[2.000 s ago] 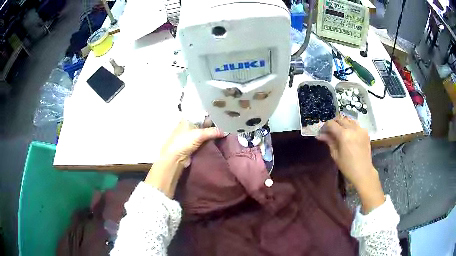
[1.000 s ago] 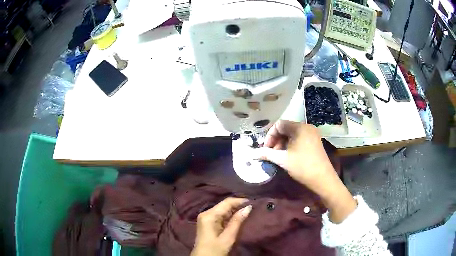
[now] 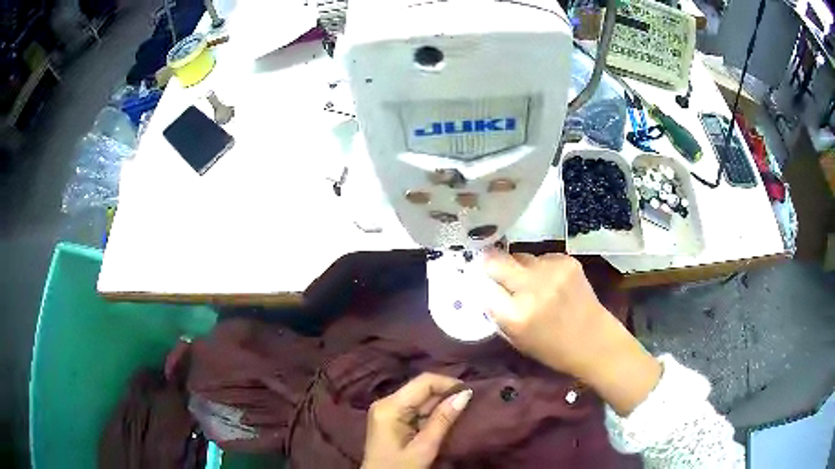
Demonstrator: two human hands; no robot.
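Observation:
The white JUKI machine head (image 3: 462, 119) stands in the middle, with its rounded white bed (image 3: 460, 307) bare of cloth below the clamp. My right hand (image 3: 549, 307) is at the clamp, its fingertips at the bed's right side; whether they hold a button is hidden. My left hand (image 3: 417, 417) pinches the maroon-brown garment (image 3: 366, 339) in front of the bed. A dark button (image 3: 508, 394) and a small white spot (image 3: 571, 397) show on the cloth right of my left hand.
The black-button tray (image 3: 597, 197) and white-button tray (image 3: 661, 197) stand right of the head. A green bin (image 3: 78, 366) is at the left with garment trailing in. A phone (image 3: 198, 139), yellow tape roll (image 3: 190, 60), green screwdriver (image 3: 677, 133) and control panel (image 3: 652, 41) lie around the table.
My right hand has come from the button tray to the clamp. My left hand has moved down with the cloth, and the pinkish folded piece has left the bed.

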